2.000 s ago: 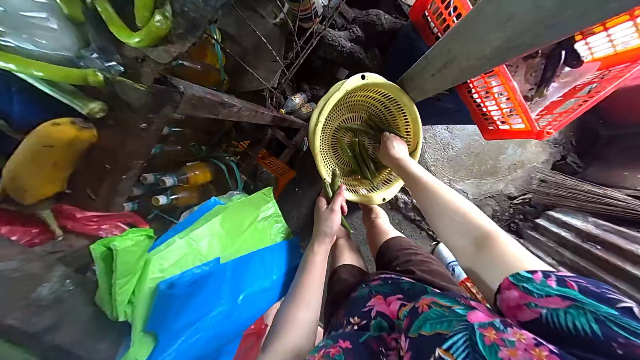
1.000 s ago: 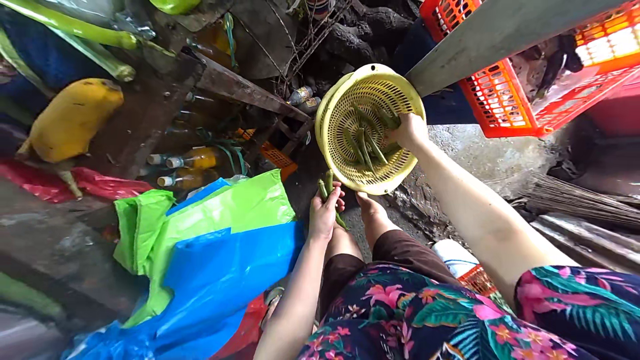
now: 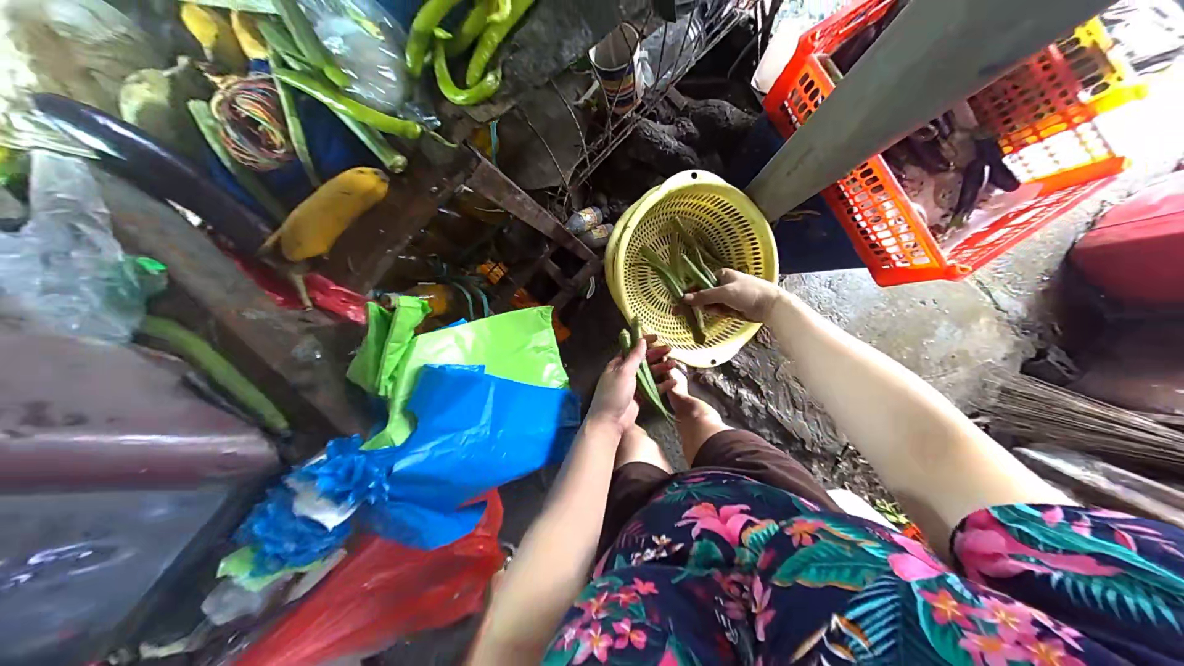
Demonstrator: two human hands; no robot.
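Observation:
A round yellow plastic colander [image 3: 636, 319] stands low in front of me, with several long green okra pods [image 3: 668, 270] inside. My right hand [image 3: 735, 296] reaches over its right side, its fingers on a pod among the others. Just outside the near left rim, my left hand [image 3: 632, 379] holds a few okra pods [image 3: 653, 384] across its fingers. How many it holds cannot be told exactly.
Green, blue [image 3: 472, 435] and red plastic bags [image 3: 398, 592] hang at the left. Behind them lie a long eggplant [image 3: 157, 166], a yellow fruit [image 3: 330, 215] and green chili peppers [image 3: 462, 83]. An orange crate [image 3: 893, 227] with eggplants stands beyond a grey post [image 3: 897, 83]. Stick bundle [image 3: 1101, 421] at right.
The okra pods in the colander lie differently than before, and my right hand has shifted among them. My left hand stays by the rim with pods in it.

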